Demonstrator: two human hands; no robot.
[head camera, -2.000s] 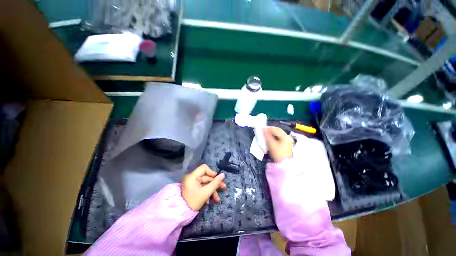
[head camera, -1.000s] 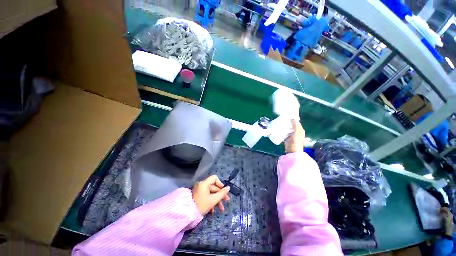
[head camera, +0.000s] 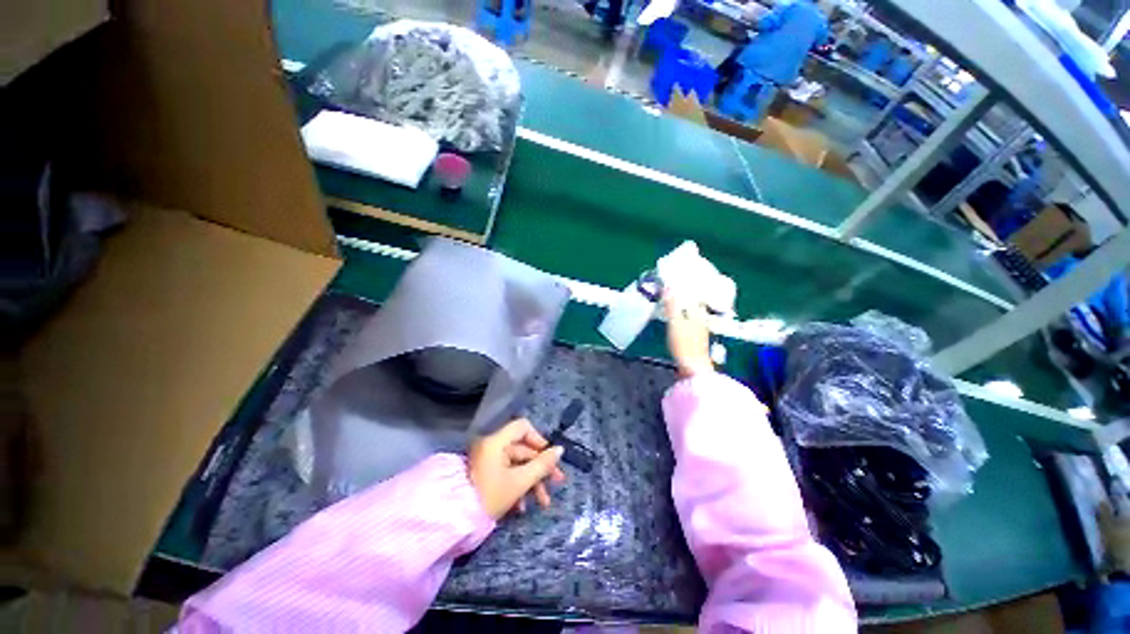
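My left hand holds a small black part between thumb and fingers above the speckled mat. My right hand is on a white crumpled cloth beside the bottle; its fingertips are partly hidden against the cloth. The white bottle with a silver-dark top is just left of that hand. A grey translucent foam bag lies left of my left hand, open toward me, with a black headset partly visible inside.
A large open carton stands at left. Black cables lie under a clear plastic bag at right. A side board holds bagged grey-white cords, a white packet and a pink-red pot. A blue-clad person is far behind.
My right hand has moved from the mat up to the bottle area, then slightly down and left with the cloth. My left hand keeps the black part. The camera view has shifted and tilted.
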